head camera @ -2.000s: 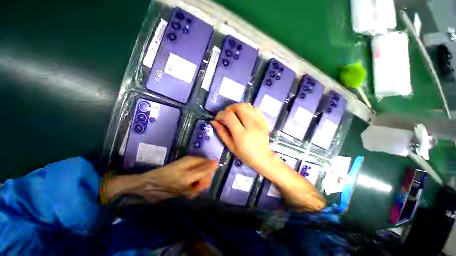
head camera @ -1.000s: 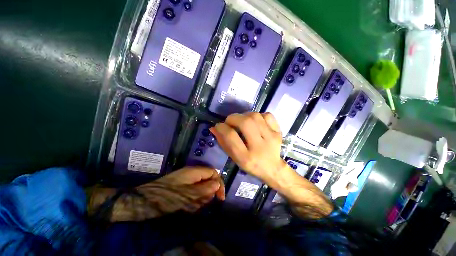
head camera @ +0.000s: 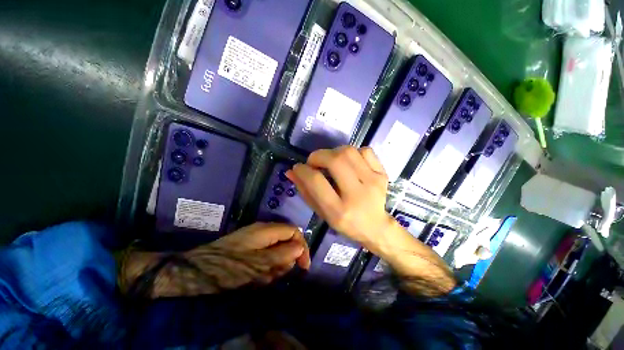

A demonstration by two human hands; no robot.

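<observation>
A clear plastic tray (head camera: 137, 147) holds purple smartphones, backs up, in two rows. My right hand (head camera: 349, 195) is over the near-row phone second from the left (head camera: 279, 205). Its fingertips are at the top edge of that phone, beside the dark camera lenses (head camera: 277, 193). My left hand (head camera: 239, 256) lies over the lower part of the same phone, fingers curled together. Whether either hand pinches something small cannot be told. The near-left phone (head camera: 202, 174) lies uncovered with its white label showing.
A green pom-pom pen (head camera: 534, 98) and white packs in clear bags (head camera: 581, 85) lie at the far right. White pieces (head camera: 472, 245) and a blue strip (head camera: 492, 253) lie right of the tray. A white block (head camera: 557, 199) and a dark pink-purple object (head camera: 553, 273) lie farther right.
The view has moved closer to the tray and shifted. Both hands stay at the same phone; my left fingers have curled in slightly lower on it.
</observation>
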